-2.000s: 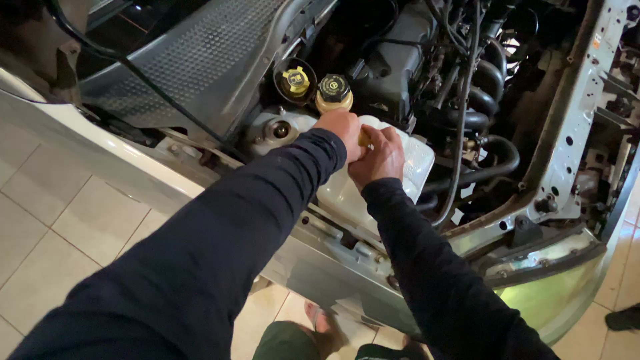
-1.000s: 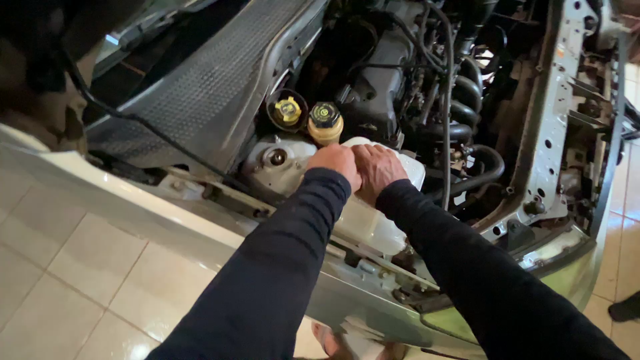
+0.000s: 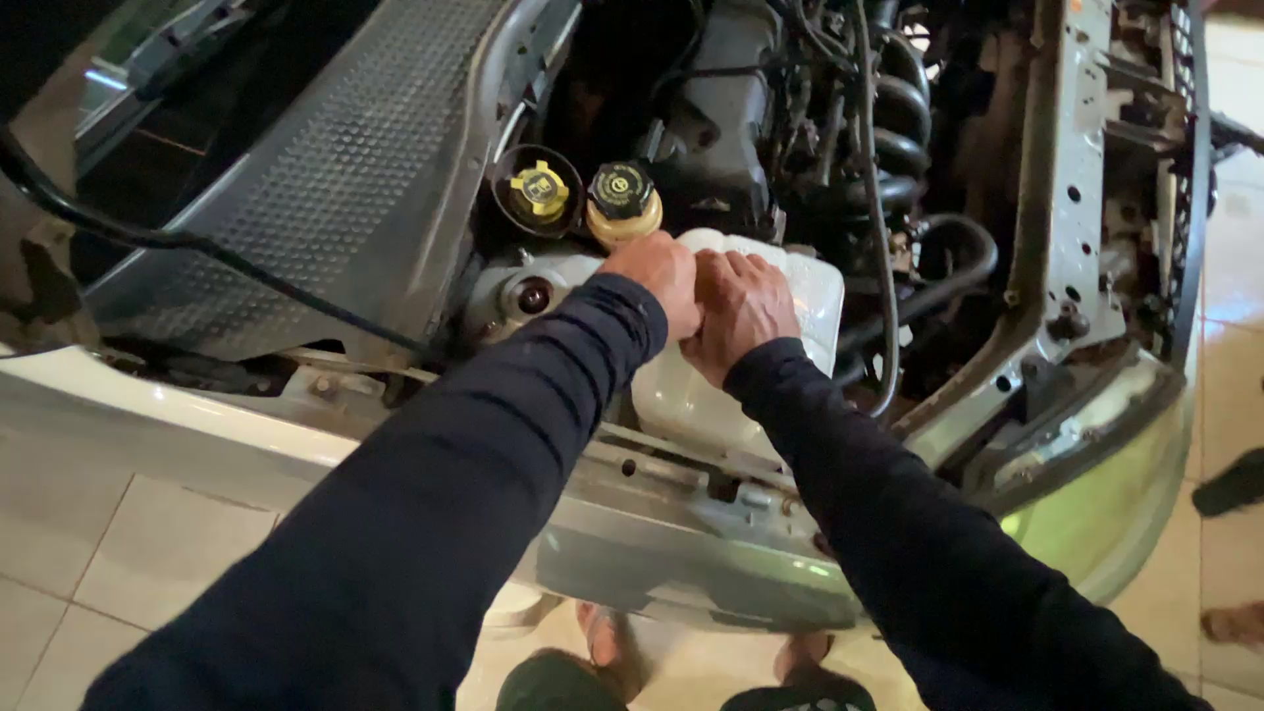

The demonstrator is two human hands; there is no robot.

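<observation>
In the engine bay, my left hand point(image 3: 660, 281) and my right hand point(image 3: 741, 308) are pressed together over a white plastic coolant reservoir point(image 3: 706, 395). Curled fingers hide whatever lies between them, so I cannot tell what either hand grips. Just beyond my left hand stands a fluid reservoir with a black cap point(image 3: 622, 193), its body yellowed. A yellow-and-black filler cap point(image 3: 541, 191) sits in a round dark recess to its left. The strut mount point(image 3: 528, 294) with its central nut lies left of my left hand.
A black cable point(image 3: 237, 255) crosses the textured cowl panel point(image 3: 346, 168) at the left. The engine cover point(image 3: 721, 109) and hoses point(image 3: 963, 272) lie beyond and to the right. The fender edge point(image 3: 247, 425) runs below my arms. At the far right, part of another person's foot point(image 3: 1234, 622) shows.
Two seconds ago a small yellowish thing showed between my fingers; now it is hidden. Both hands have stayed together over the white reservoir.
</observation>
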